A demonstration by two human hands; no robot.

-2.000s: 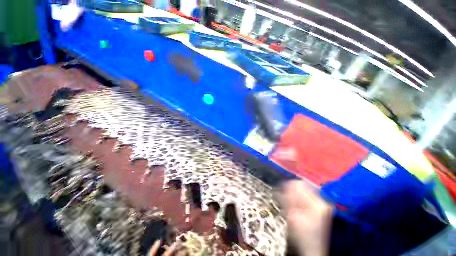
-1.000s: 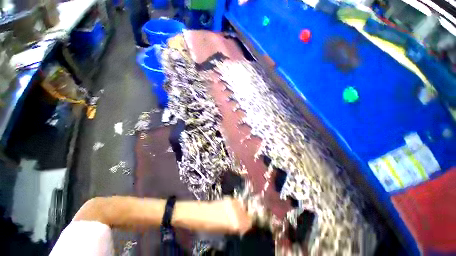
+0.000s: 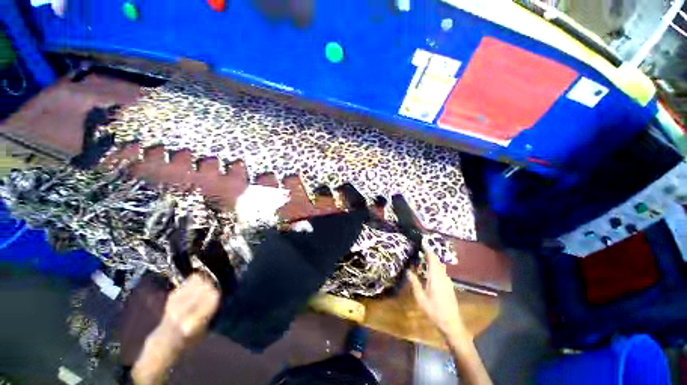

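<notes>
Leopard-print material lies on the reddish-brown pad along the blue press, its near edge notched. A tangle of narrow leopard and black offcuts lies along the pad's near side. A broad black piece hangs over the pad's near edge between my hands. My left hand is blurred and looks closed on black strips at the edge of the tangle. My right hand is open with fingers apart, beside a bunch of leopard offcuts at the pad's right end.
The blue press body runs along the back, with buttons, a red sheet and labels. A yellow-brown wooden edge shows below the pad. A blue tub stands at lower right. Small scraps lie on the floor at lower left.
The view has turned and now faces the press from the side. Both hands now show, apart. The broad black piece now lies across the near edge.
</notes>
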